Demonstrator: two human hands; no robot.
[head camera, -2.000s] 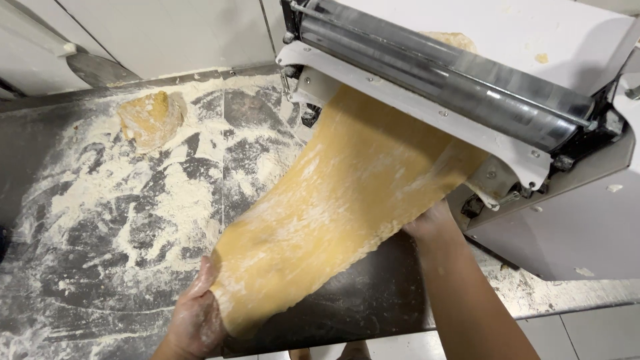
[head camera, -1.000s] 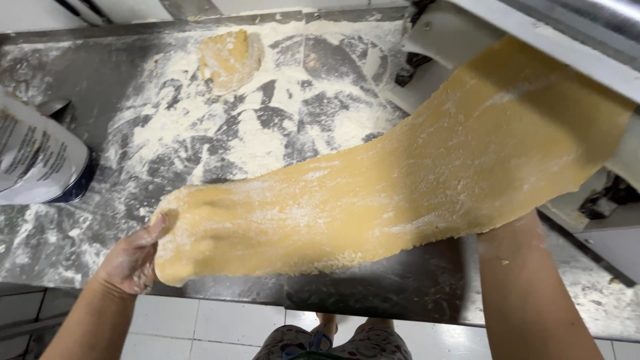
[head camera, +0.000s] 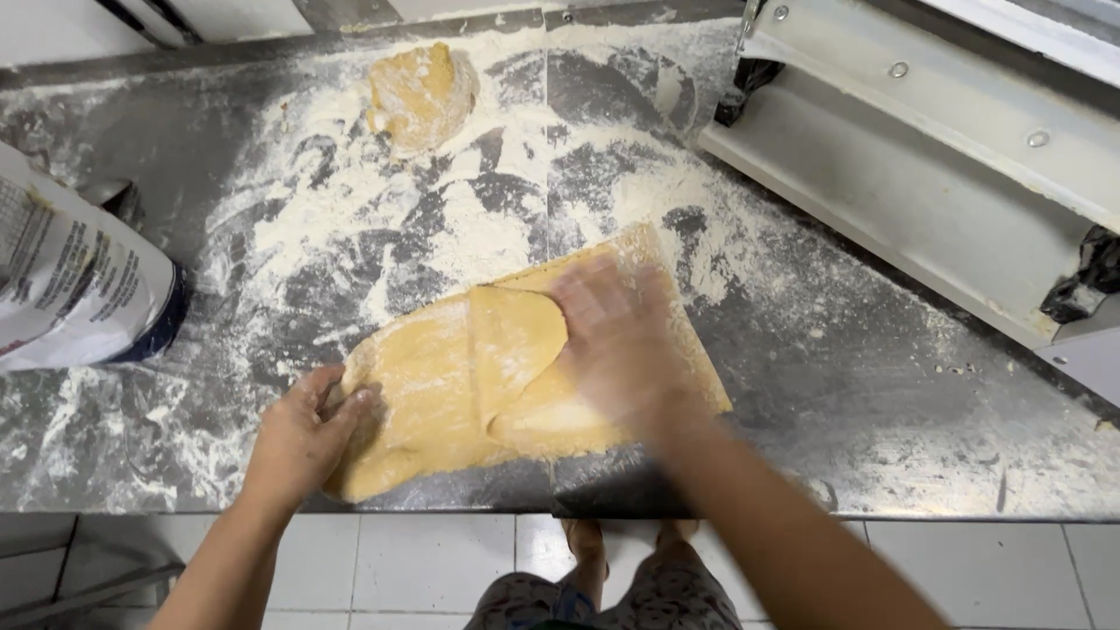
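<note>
A sheet of yellow dough (head camera: 420, 385) lies folded over itself on the floured metal worktop, near its front edge. My left hand (head camera: 311, 420) holds the dough's left edge, thumb on top and fingers at the side. Over the right part of the dough, my right hand (head camera: 617, 337) is blurred by motion, its fingers spread beside the rounded folded flap; whether it presses on the dough I cannot tell. A smaller floured lump of dough (head camera: 420, 98) sits further back on the worktop.
The dough sheeter (head camera: 901, 175) stands at the back right, its lower tray sloping toward the worktop. A printed bag or tub (head camera: 83, 271) is at the left, with a metal utensil (head camera: 109, 192) partly behind it. Loose flour covers much of the metal worktop (head camera: 875, 437).
The dough sheet was stretched between the sheeter and my left hand; now it is out of the sheeter and folded on the worktop. My right hand has moved from beneath the sheet to above it.
</note>
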